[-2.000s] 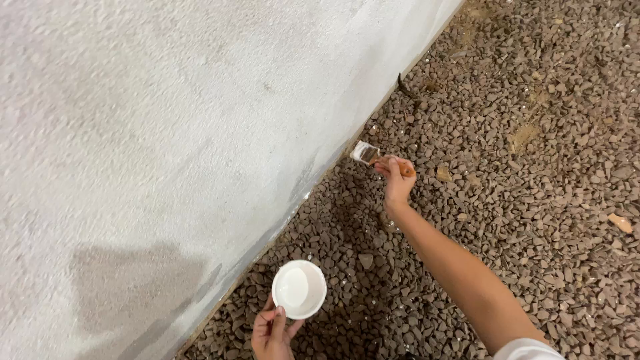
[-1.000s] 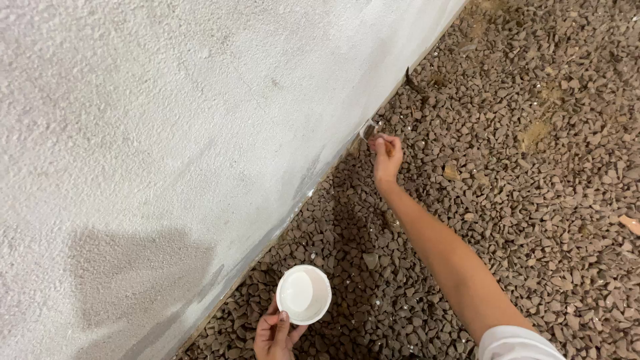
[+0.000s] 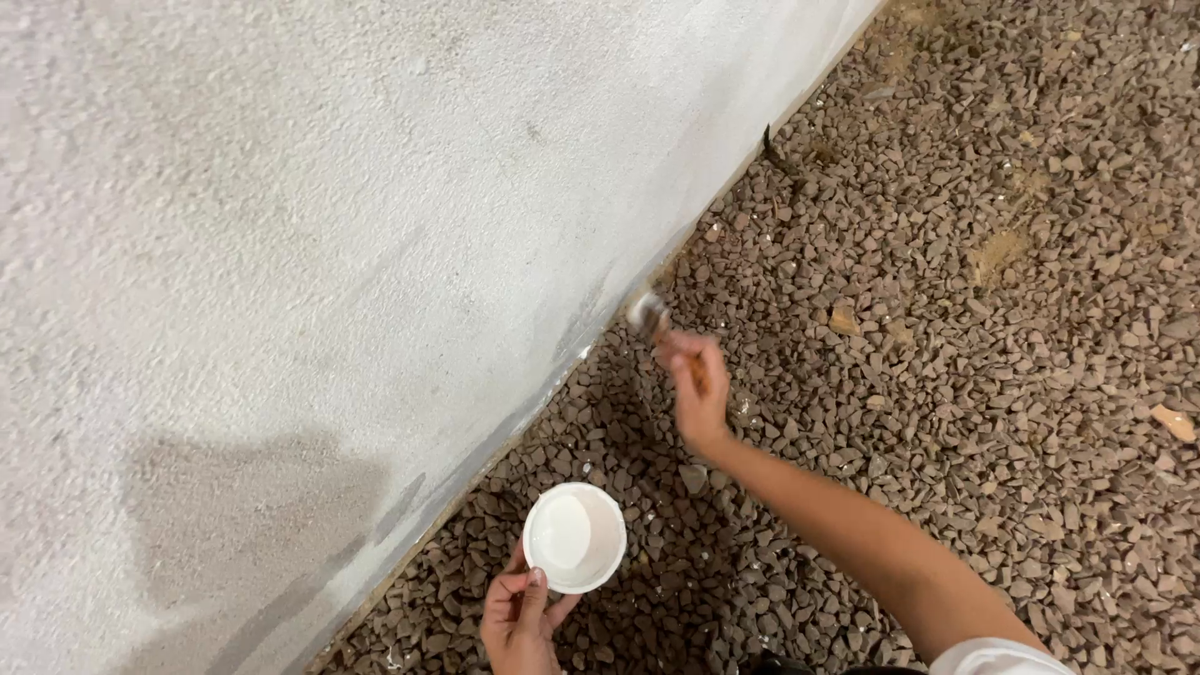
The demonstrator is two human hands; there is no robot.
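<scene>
A round white plastic tub point(image 3: 600, 534) with white paint inside is gripped at its rim by my left hand point(image 3: 527, 614), over the gravel near the bottom of the view. My right hand point(image 3: 701, 384) is closed around the orange-brown handle of a paintbrush point(image 3: 649, 317). The brush's white-coated bristles, somewhat blurred, are at the foot of the white textured wall point(image 3: 375, 234); whether they touch it I cannot tell. Gray streaks and a darker patch point(image 3: 248, 516) mark the wall's lower part.
Brown-gray gravel point(image 3: 937, 394) runs right up to the wall's base. A thin dark object point(image 3: 771, 145) sticks up beside the wall, farther along. Pale flat pieces, one of them point(image 3: 1175, 424) at the right edge, lie on the stones.
My right hand with the paintbrush has moved down along the wall's base, toward the tub. My left hand keeps holding the tub in about the same place.
</scene>
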